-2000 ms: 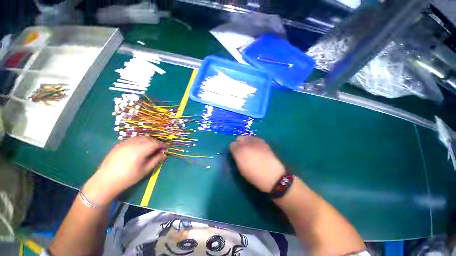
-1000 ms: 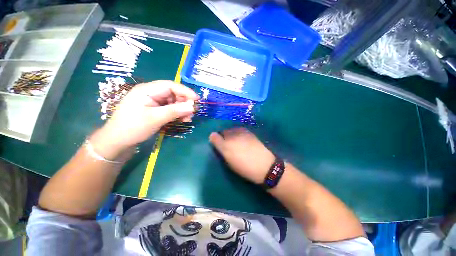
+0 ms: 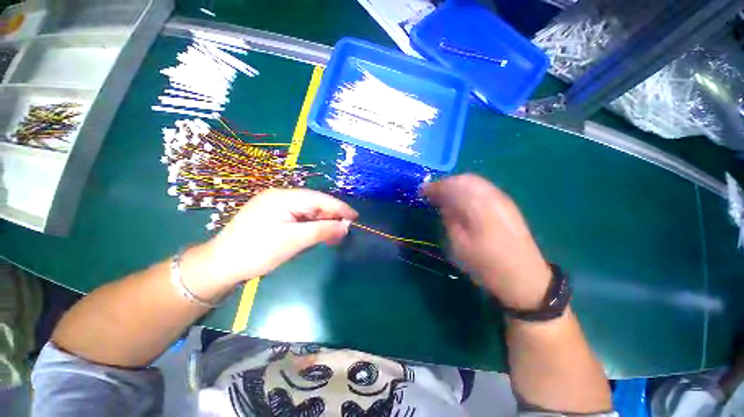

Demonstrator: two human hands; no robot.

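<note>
My left hand (image 3: 285, 228) pinches the white head of a connector lead (image 3: 391, 237) between thumb and fingertips. Its thin yellow and dark wires stretch right towards my right hand. My right hand (image 3: 477, 232) is blurred, at the right end of the wires and just right of the blue wires; its fingertips are unclear, so I cannot tell whether it grips anything. The pile of blue wires (image 3: 379, 175) lies just below the blue tray (image 3: 463, 122), which holds thin white wires (image 3: 379, 110). The pile of pre-wired leads (image 3: 228, 167) lies behind my left hand.
White sleeving tubes (image 3: 200, 77) lie above the lead pile. A compartment box (image 3: 86, 147) stands at the far left. A second blue tray (image 3: 498, 81) with one lead is at the back. Clear bags (image 3: 677, 89) and a metal rail (image 3: 653, 159) are at the back right.
My left hand has moved slightly right and down, with the lead now below the blue wires. My right hand has moved right and up. The lead pile is more exposed.
</note>
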